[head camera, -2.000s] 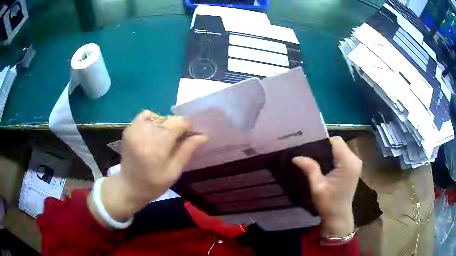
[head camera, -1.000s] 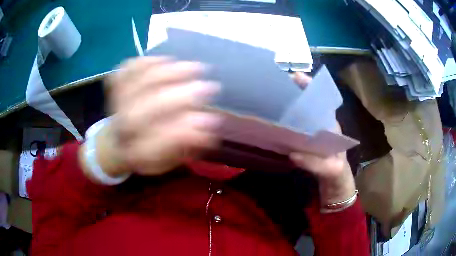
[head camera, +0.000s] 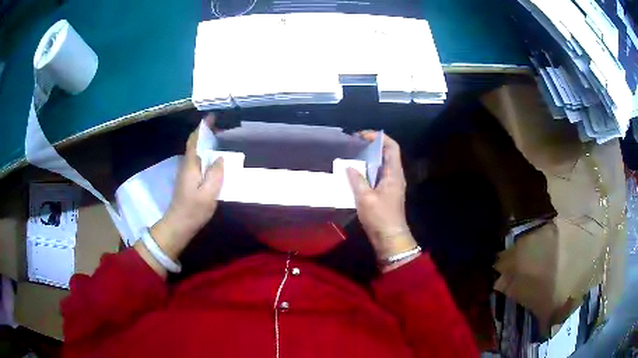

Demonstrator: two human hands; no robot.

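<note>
A partly folded-up box (head camera: pixel 285 186), white flap toward me and greyish inside, is held over my lap with its opening up. My left hand (head camera: pixel 190 196) grips its left end, thumb on the white flap. My right hand (head camera: pixel 383 199) grips its right end, thumb on the flap and fingers behind the side flap. The stack of blanks (head camera: pixel 308 59) lies at the table edge in front, white notched flaps toward me. The box's underside is hidden.
The label roll (head camera: pixel 75 61) stands on the green table (head camera: pixel 143 42) at left, its white strip (head camera: pixel 52 150) hanging to my lap. A fanned pile of blanks (head camera: pixel 584 91) is at right. Brown cardboard (head camera: pixel 559 231) is below it. A packed retail box (head camera: pixel 52 231) is at lower left.
The blank, first a flat sheet, is now folded into an open box shape and lowered level over my lap. My left hand has moved from above it to its left end.
</note>
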